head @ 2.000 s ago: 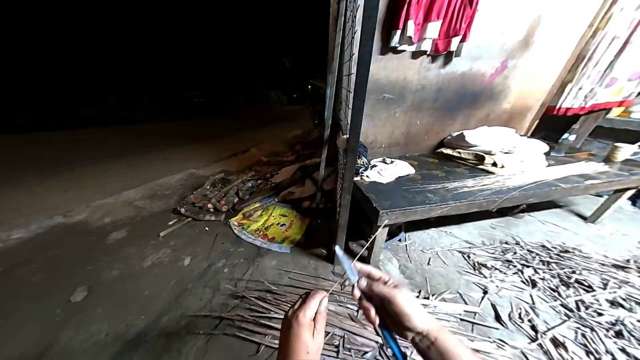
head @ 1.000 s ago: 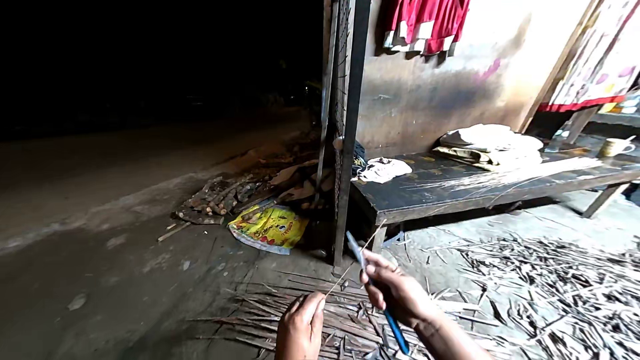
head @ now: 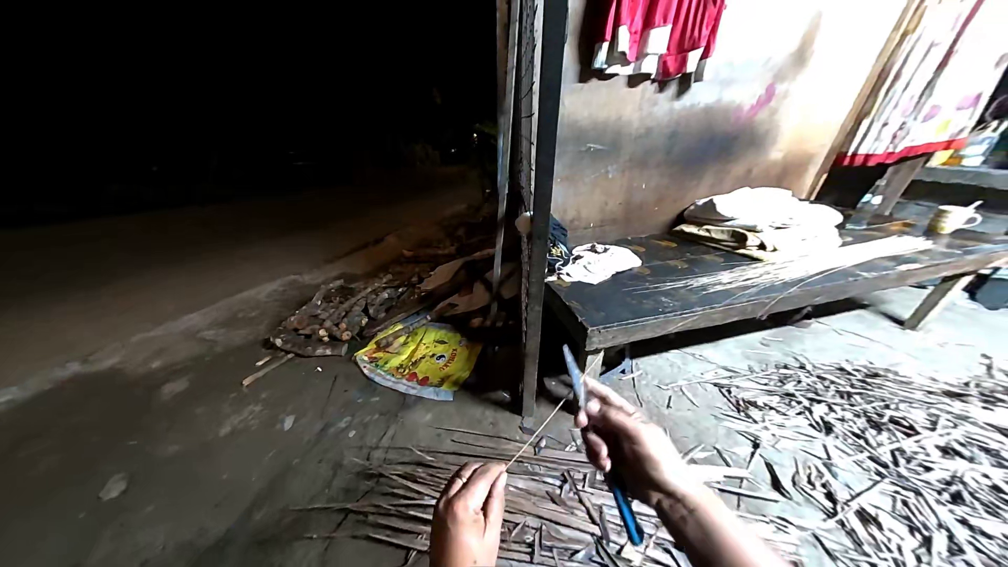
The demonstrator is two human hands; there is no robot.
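Note:
My left hand (head: 470, 512) pinches one end of a thin pale strip (head: 537, 435), perhaps a leaf midrib, at the bottom centre. The strip runs up and right to my right hand (head: 630, 445), which grips a knife with a blue handle (head: 624, 512). Its narrow blade (head: 574, 374) points up, and the strip passes by the blade near my fingers. Beneath both hands, long dry leaf strips (head: 394, 496) lie on the ground. More thin pale strips (head: 772, 268) lie in a bundle on the low wooden bench.
The dark-topped bench (head: 669, 323) also bears folded cloth (head: 760, 216), a white cloth (head: 598, 262) and a mug (head: 953, 218). A post (head: 543, 236) stands at its left corner. Left of that are a yellow printed bag (head: 429, 358) and firewood (head: 339, 311). Dry leaf scraps (head: 890, 441) cover the floor at right.

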